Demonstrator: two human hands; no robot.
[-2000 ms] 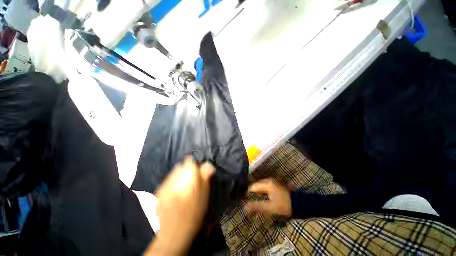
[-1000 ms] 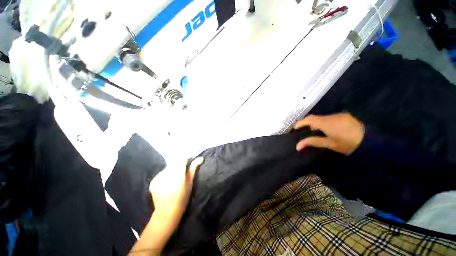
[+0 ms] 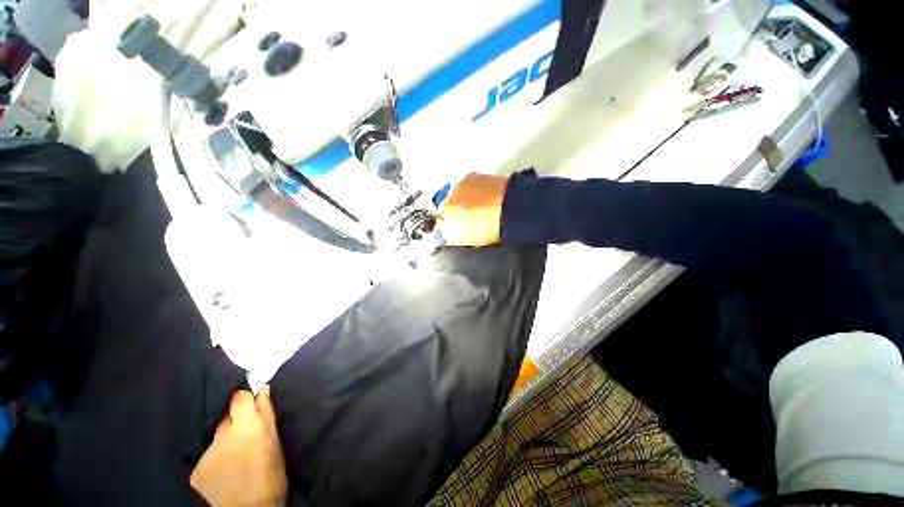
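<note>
A black fabric panel (image 3: 396,376) spreads from the presser foot area (image 3: 416,226) of the white sewing machine (image 3: 466,59) over the table's near edge. My left hand (image 3: 243,451) is at the lower left, thumb and finger pinching the panel's left edge. My right hand (image 3: 474,210) is bare and lies beside the presser foot, at the panel's top edge. Its fingertips are hidden by the metal parts and glare, so its grip cannot be told.
Red-handled snips (image 3: 732,100) lie on the white table (image 3: 585,287) at the far right. A shiny black bundle (image 3: 45,248) is at the left. An orange marker (image 3: 525,372) is at the near edge. A plaid apron (image 3: 585,436) covers the lap.
My right hand has moved from the table's near edge up to the presser foot. My left hand has moved left and down. The fabric now lies spread up to the foot.
</note>
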